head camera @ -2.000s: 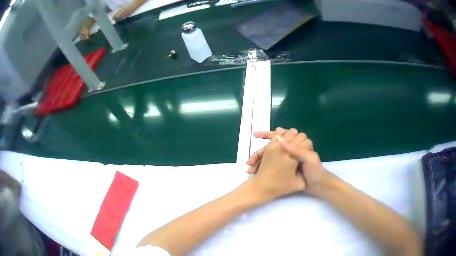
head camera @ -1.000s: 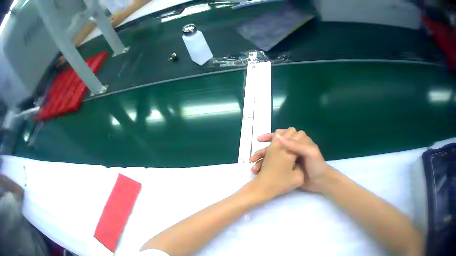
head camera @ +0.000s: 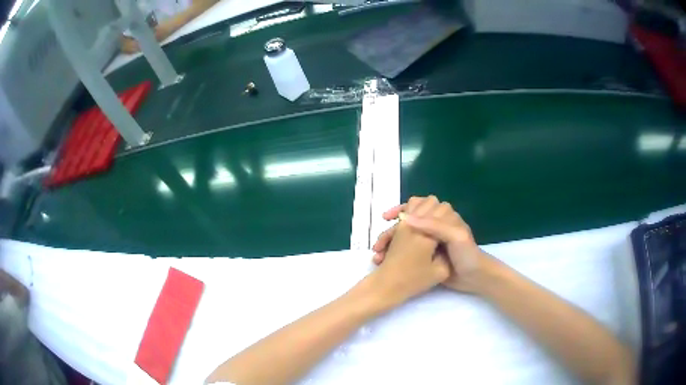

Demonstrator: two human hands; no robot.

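My left hand and my right hand are bare and clasped together over the near edge of the green belt, at the lower end of the white strip. The fingers are interlaced and closed, and I see no part in them. The palms are hidden. A flat red strip lies tilted on the white cover, left of my forearms.
A white bottle with a metallic cap stands beyond the belt, near a small brassy item and a grey sheet. Red ribbed tray at left, dark tray at right. Another person's forearm shows top left.
The hands stay clasped. The view has shifted slightly, so the bottle, white strip and red strip sit a little further left. The other person's arm at the top left has moved.
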